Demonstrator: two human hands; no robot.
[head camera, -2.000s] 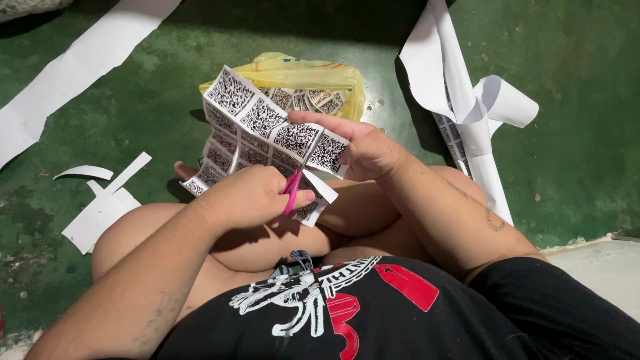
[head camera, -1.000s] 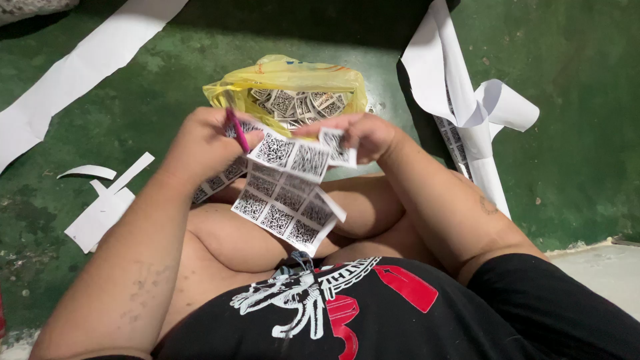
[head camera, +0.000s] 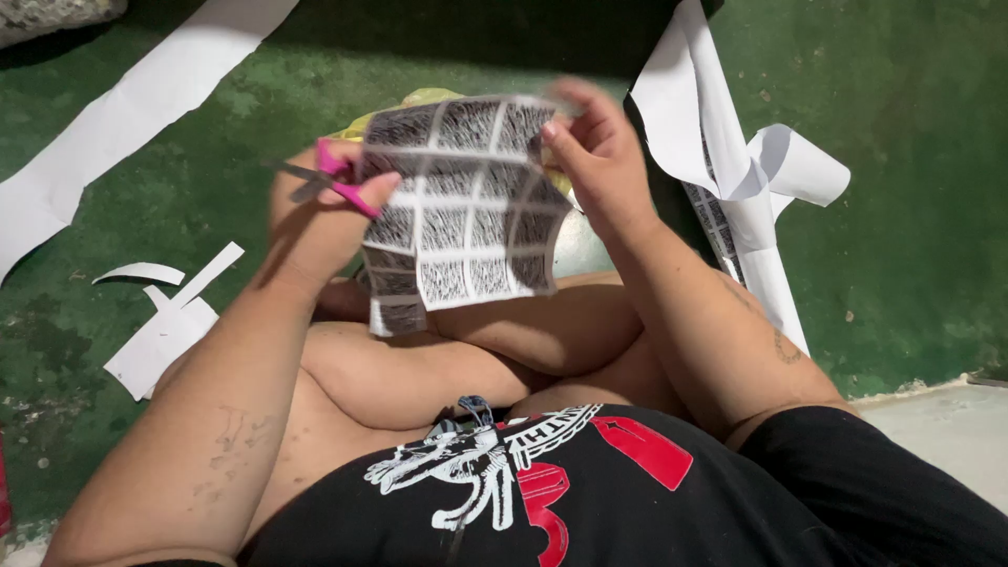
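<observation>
Pink-handled scissors (head camera: 358, 198) are in my left hand (head camera: 315, 220), their blades pointing left, away from the paper. The same hand grips the left edge of a white sheet (head camera: 488, 216) printed with rows of black-and-white code squares. My right hand (head camera: 606, 150) has the sheet's upper right corner between thumb and fingers. Motion blurs the print, and a narrower printed strip hangs at the lower left. Behind the sheet lies a yellow plastic bag (head camera: 429, 96), mostly hidden; its contents cannot be made out now.
A long white paper strip (head camera: 150, 110) crosses the green floor at upper left. White paper scraps (head camera: 161, 346) lie beside my left forearm. On the right is a loosely rolled length of white paper (head camera: 768, 276) with print on its inner side. A grey rough object (head camera: 47, 16) sits at top left.
The scissors were at the sheet's edge two seconds ago; now they are away from it. The sheet has been raised and spread between both hands, covering most of the bag that showed printed pieces before.
</observation>
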